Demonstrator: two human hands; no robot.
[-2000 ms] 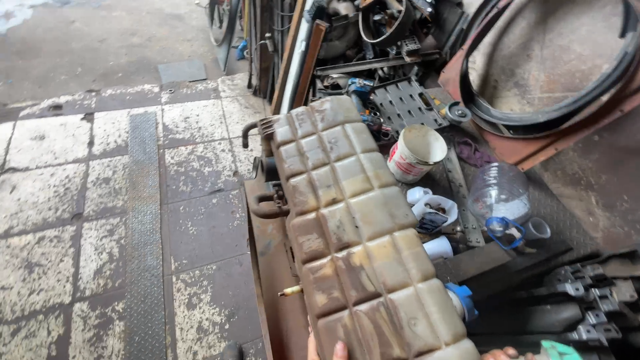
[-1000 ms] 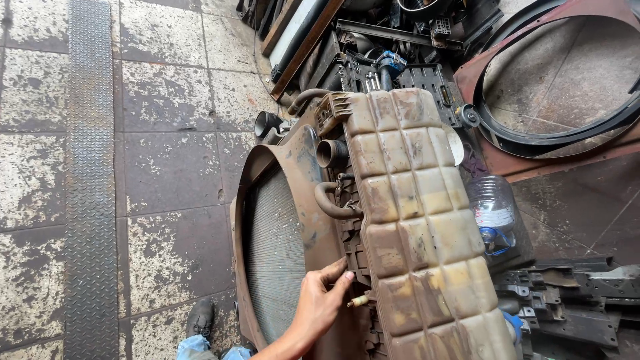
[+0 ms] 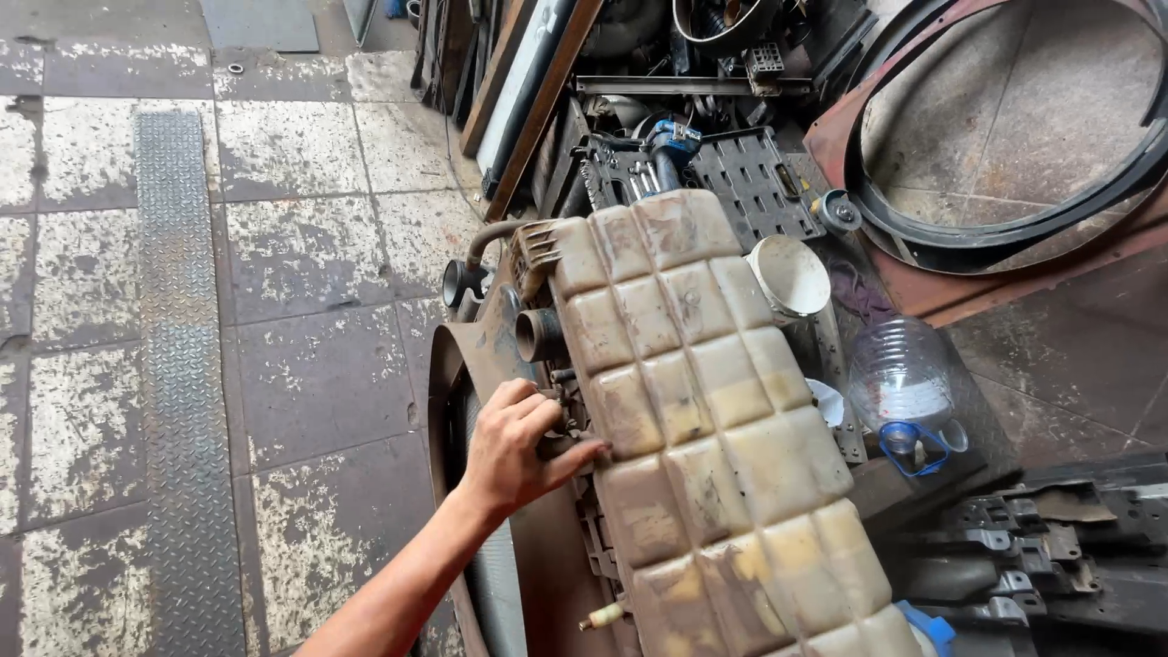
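Observation:
A large stained plastic coolant expansion tank (image 3: 721,401), ribbed in squares, lies along a radiator with a brown fan shroud (image 3: 538,547). My left hand (image 3: 525,447) reaches in from the bottom and is curled around a hose at the tank's left side, its thumb against the tank's edge. The hose is mostly hidden by the fingers. Above the hand a short pipe stub (image 3: 538,334) sticks out, and a curved hose (image 3: 493,239) runs at the tank's upper corner. A yellowish fitting (image 3: 604,616) juts out lower down. My right hand is out of view.
A white bucket (image 3: 792,278), a clear plastic bottle (image 3: 902,379) and a blue cordless tool (image 3: 673,141) lie right of and beyond the tank. A round fan shroud ring (image 3: 853,182) is at upper right. Metal parts (image 3: 1022,557) fill the lower right. A tread-plate strip (image 3: 187,383) crosses the tiled floor.
My left hand has moved up along the tank's side, from near the yellowish fitting to the hose. The view has shifted.

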